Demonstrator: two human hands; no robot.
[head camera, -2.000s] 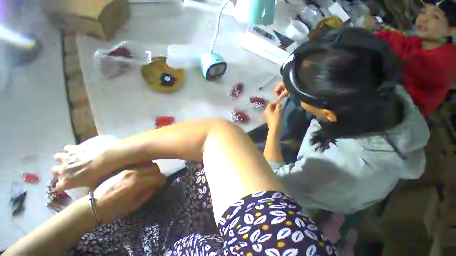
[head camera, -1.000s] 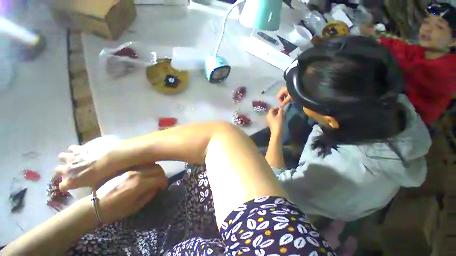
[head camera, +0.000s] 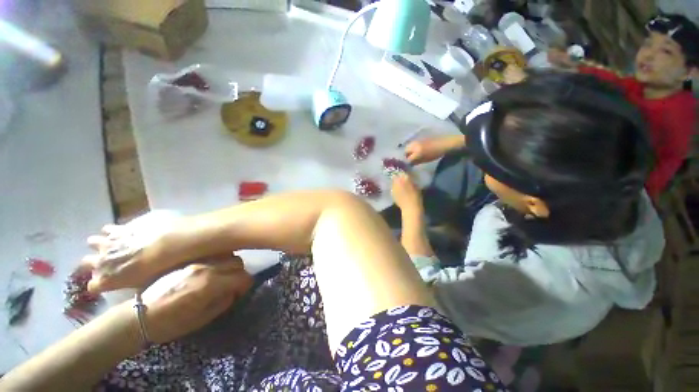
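My left hand (head camera: 195, 295), with a bracelet at the wrist, points right with its fingers curled, close below my right wrist. What it may hold is hidden. My right hand (head camera: 126, 251) reaches left across it, back up and brightly lit, with bent fingers. A dark red bundle with white specks (head camera: 79, 289) lies at its fingertips; whether the fingers grip it cannot be told. A red piece (head camera: 41, 267) and a black piece (head camera: 20, 304) lie on the white table (head camera: 50, 184) to the left.
Another person (head camera: 559, 161) sits at right, hands at speckled bundles (head camera: 365, 185). Farther are a person in red (head camera: 671, 115), a teal lamp (head camera: 332, 109), an amber disc (head camera: 253, 120), a plastic bag (head camera: 178, 92), a carton (head camera: 418, 90) and a cardboard box (head camera: 157, 27). Red pieces (head camera: 252, 190) lie near my forearm.
The neighbouring person's head has shifted right and their hands have moved onto a speckled bundle. The person in red has an arm extended left. My hands have hardly moved.
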